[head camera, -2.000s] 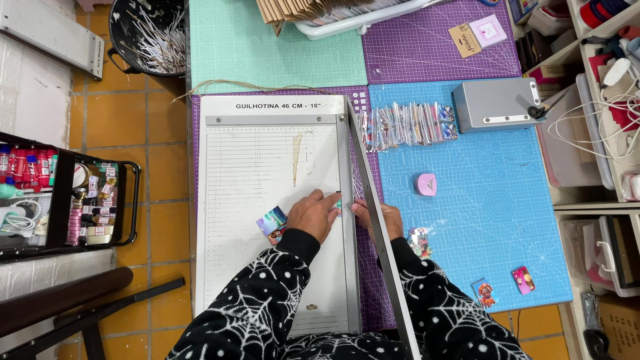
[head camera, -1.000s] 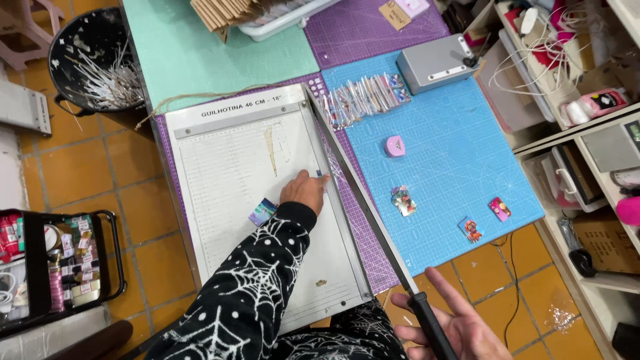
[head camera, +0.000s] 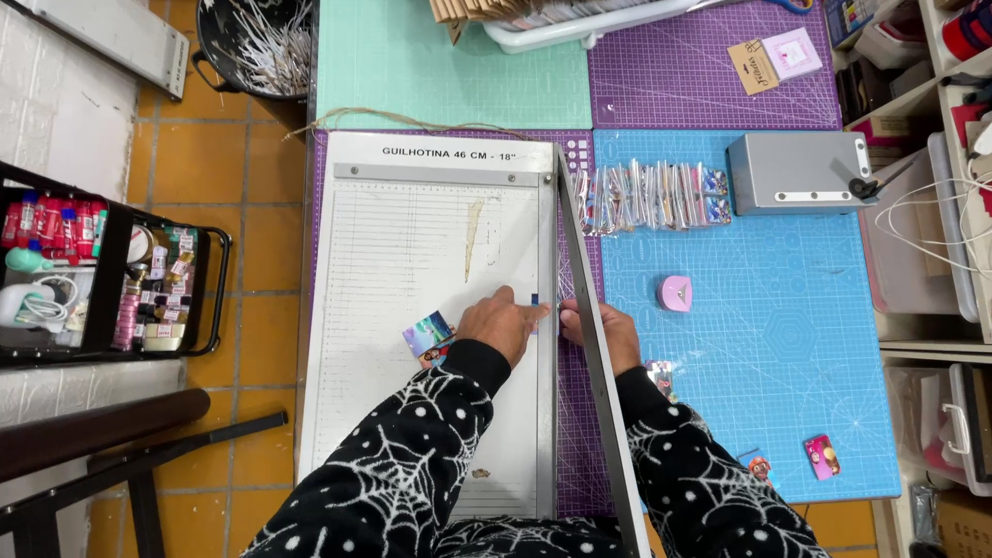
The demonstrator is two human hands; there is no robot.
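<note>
A white guillotine paper cutter [head camera: 434, 256] lies in front of me, its long blade arm [head camera: 593, 325] raised at a slant along the right edge. My left hand [head camera: 500, 322] presses a small printed piece [head camera: 535, 299] flat near the metal cutting edge. Beyond the blade arm, my right hand [head camera: 608, 329] has its fingertips pinched at that edge; what they hold is too small to tell. Small colourful printed cards [head camera: 428, 333] lie on the cutter to the left of my left hand.
On the blue cutting mat [head camera: 775, 333] are a pink paper punch [head camera: 674, 294], a row of packed clear bags [head camera: 651, 198], a grey metal box [head camera: 798, 172] and small cards [head camera: 821, 456]. A black bucket of paper strips [head camera: 271, 54] and a supply cart [head camera: 116, 287] stand left.
My right hand was open by the blade arm's black handle a second ago; now it is at the cutting edge, fingertips together. My left hand has stayed near the cutting edge. The view has turned.
</note>
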